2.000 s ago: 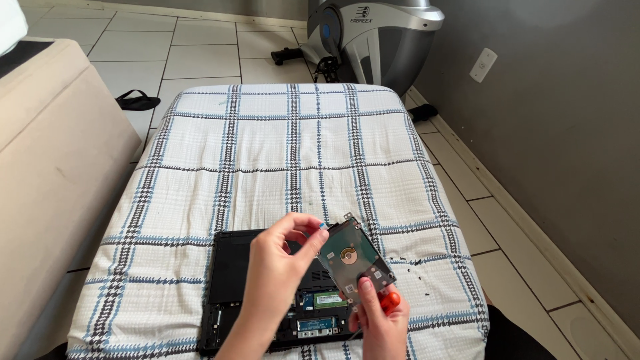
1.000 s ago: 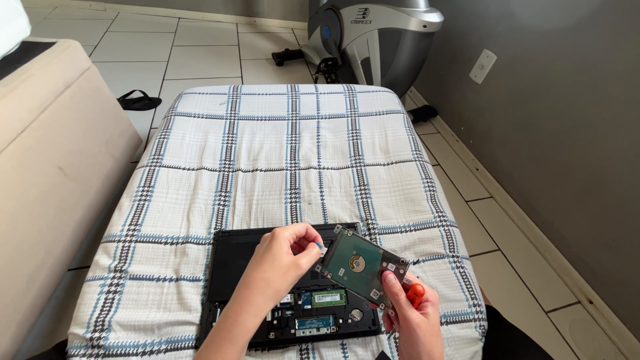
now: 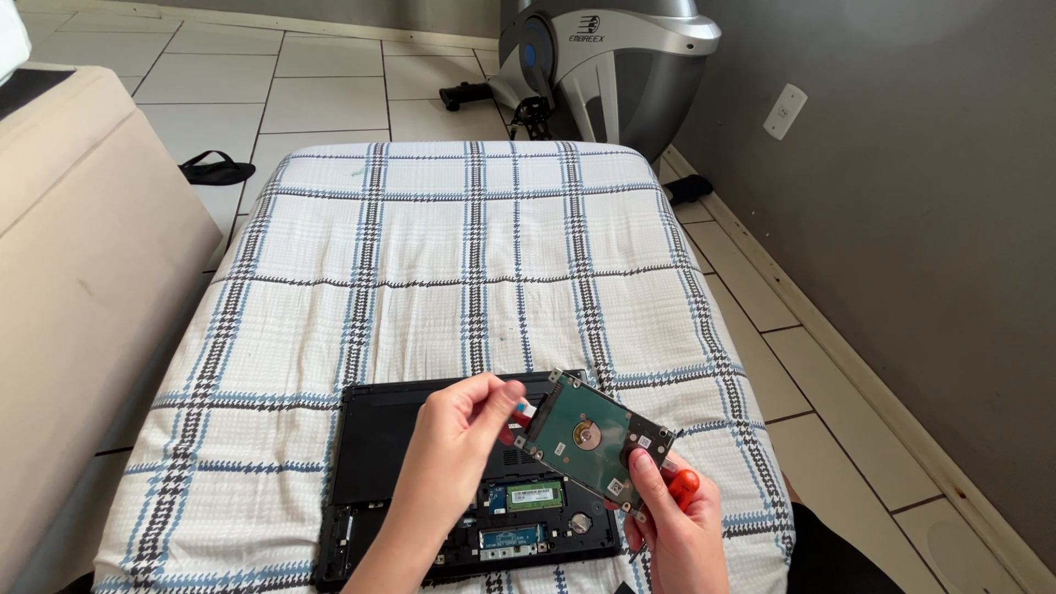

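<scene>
My right hand holds a 2.5-inch hard drive in its metal bracket, tilted above a laptop, with the green circuit board side showing. An orange screwdriver handle is tucked in the same hand, its shaft pointing down. At the drive's connector end, the fingers of my left hand pinch a small white and blue connector or tab. Below lies the black laptop, its underside opened, showing a green memory module, a blue card slot and a round coin cell.
The laptop lies on a padded surface covered by plaid cloth. A beige upholstered piece stands at the left, an Embreex exercise machine behind, and a grey wall with an outlet at the right. A black flip-flop lies on the tiles.
Over the two seconds the drive has turned in my right hand and now shows its green board more fully. My left hand stays at its connector end.
</scene>
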